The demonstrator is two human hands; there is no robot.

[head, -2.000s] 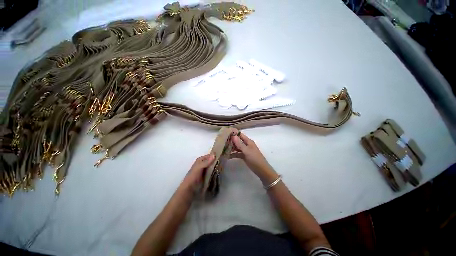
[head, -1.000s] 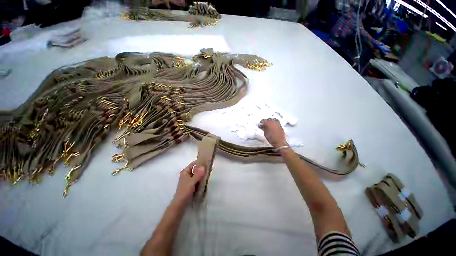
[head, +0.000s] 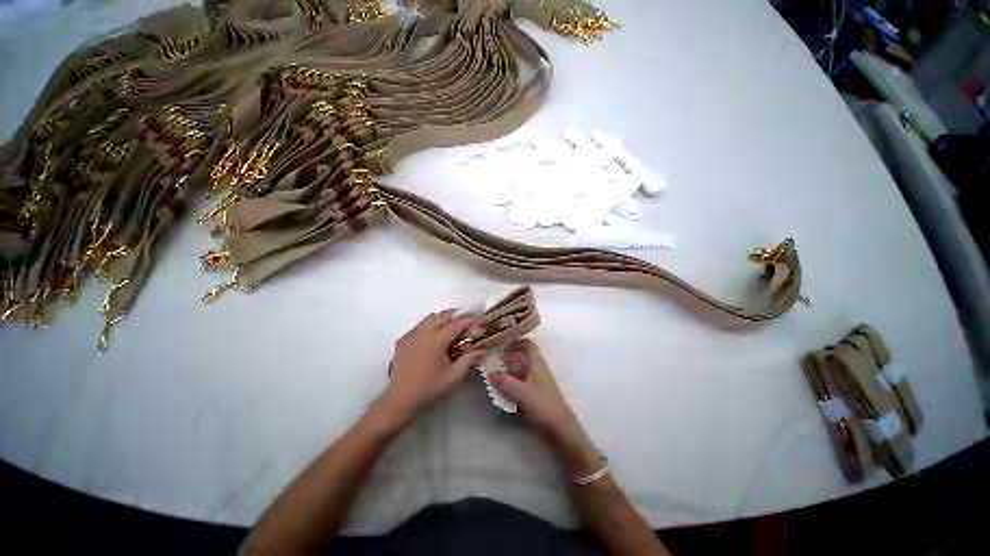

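Observation:
My left hand point(head: 432, 356) grips a folded strap bundle point(head: 515, 317), a short flat stack of tan webbing, its far end pointing away and to the right. My right hand point(head: 532, 388) holds a white paper band point(head: 497, 387) with a toothed edge against the near side of the bundle. The band hangs down below the bundle and is not closed round it. The part of the bundle under my left fingers is hidden.
A large loose strap pile point(head: 456, 87) with gold hooks lies upper left. A few separated straps point(head: 608, 264) curve from it to the right. A pile of paper bands point(head: 565, 190) lies beyond my hands. Finished banded straps point(head: 863, 402) lie at the right table edge.
My right hand has come back from the pile of paper bands with a band and now meets the bundle. The bundle has turned from upright to slanting. The camera view has tilted down.

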